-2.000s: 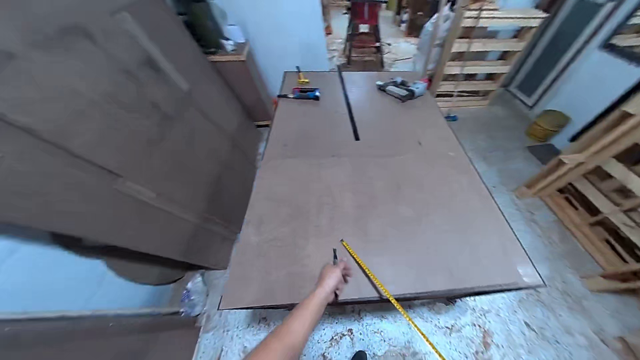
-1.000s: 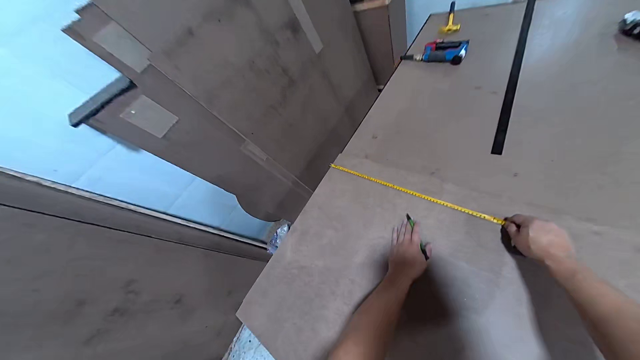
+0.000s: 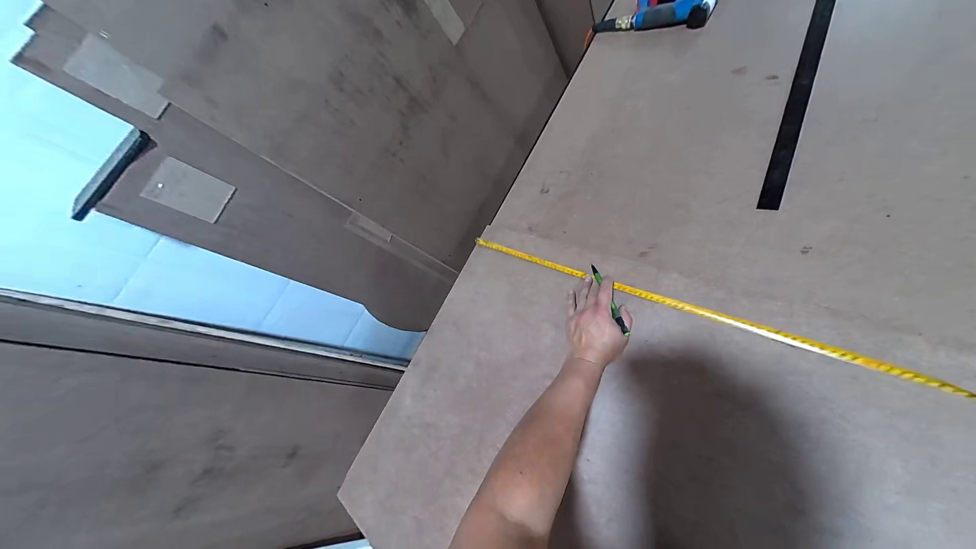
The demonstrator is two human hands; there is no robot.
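My left hand (image 3: 598, 328) rests palm down on a large brown wood-based panel (image 3: 686, 168), its fingers at the near edge of a yellow measuring tape blade (image 3: 709, 313). Held between its fingers is a green and black pen or marker (image 3: 619, 316), with the dark tip lying over the blade. The tape starts at the panel's left edge and runs down to the right, out of view. The tape's case and my right hand are outside the frame.
At the panel's far left corner lies a blue and black tool (image 3: 663, 15) with a metal fitting. A black strip or slot (image 3: 797, 114) runs along the panel. Large brown sheets (image 3: 305, 137) stand on the left, some bearing pale patches.
My left hand has moved up against the tape blade, pen still in it. My right hand, on the tape case one second ago, is out of view. The view has come closer to the panel's left edge.
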